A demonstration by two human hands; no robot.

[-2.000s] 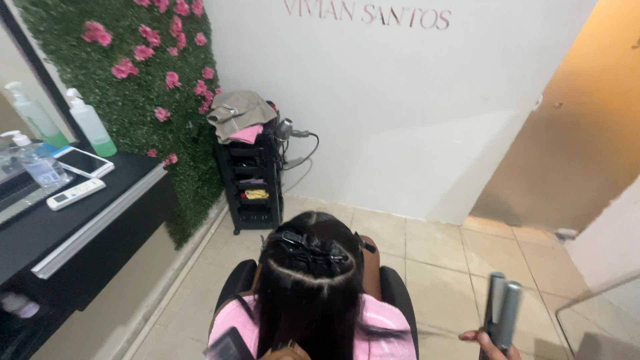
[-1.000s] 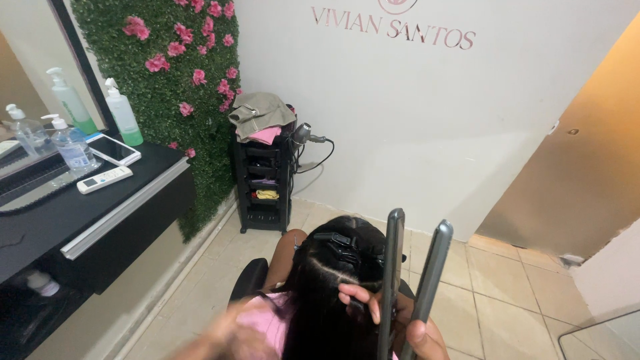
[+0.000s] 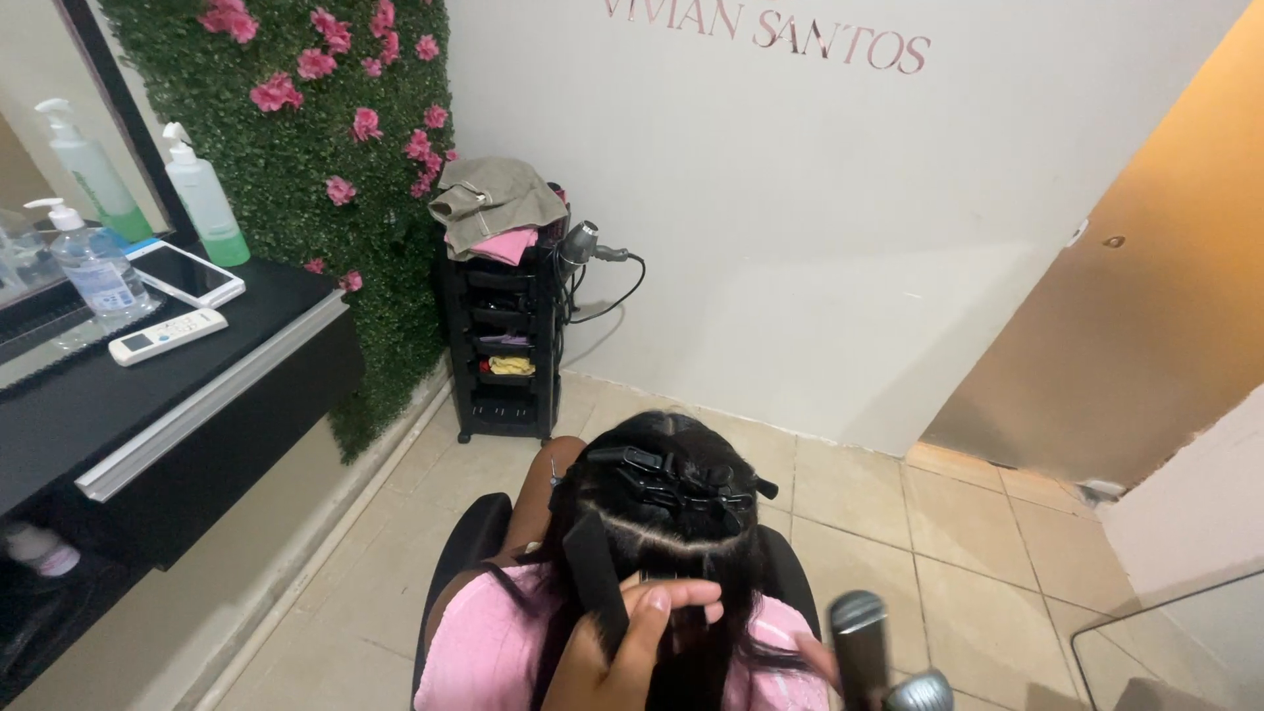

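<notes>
A person with long dark hair (image 3: 671,553) sits facing away, a pink towel (image 3: 484,642) over the shoulders. Black hair clips (image 3: 657,479) hold the upper hair above a curved parting. My left hand (image 3: 642,632) is at the back of the head, its fingers around a black comb (image 3: 595,578) and against the hair. At the lower right, my right hand (image 3: 818,660) is mostly hidden behind a hair straightener (image 3: 861,642), which it holds with the plates apart; a strand of hair runs toward it.
A black salon trolley (image 3: 504,336) carries folded cloth (image 3: 494,202) and a hair dryer (image 3: 580,242). On the black counter (image 3: 59,434) at left are pump bottles (image 3: 207,197), a white device (image 3: 188,272) and a remote control (image 3: 168,337). The chair (image 3: 474,543) has black armrests.
The straightener has moved from over the hair to the lower right. My left hand has come from the shoulder at lower left to the back of the head, with the comb now showing.
</notes>
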